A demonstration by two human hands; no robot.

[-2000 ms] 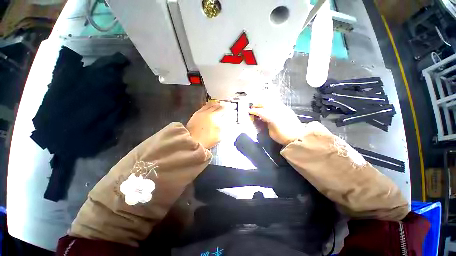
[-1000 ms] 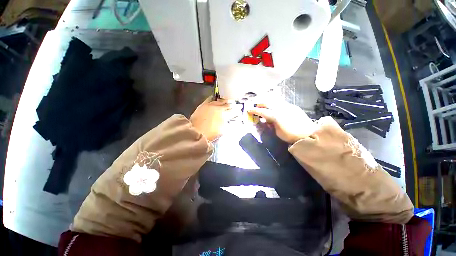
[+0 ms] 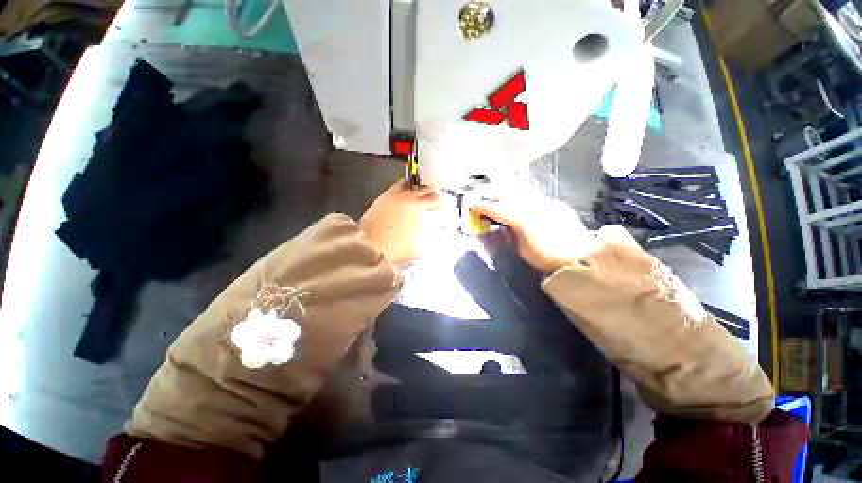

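Observation:
The white sewing machine head (image 3: 529,75) with a red three-diamond mark stands in front of me. My left hand (image 3: 399,222) is at the left of the needle area, fingertips beside a thin yellow and dark piece (image 3: 413,168). My right hand (image 3: 520,229) is at the right of the needle area, fingers bent around a small yellow piece (image 3: 479,223). The work clamp (image 3: 460,211) shows between my fingertips. Strong glare hides what the fingertips hold. Black fabric strips (image 3: 487,283) lie just below the hands, near my lap.
A large heap of black fabric parts (image 3: 165,189) lies at the left on the grey table (image 3: 307,198). A fanned pile of zippers (image 3: 666,203) lies at the right. A blue bin (image 3: 792,411) is below the table's right edge, with white racks (image 3: 827,212) beyond.
The view has shifted, so the machine head sits further right. The yellow piece at my right fingers has come into sight. Both hands stay at the needle area.

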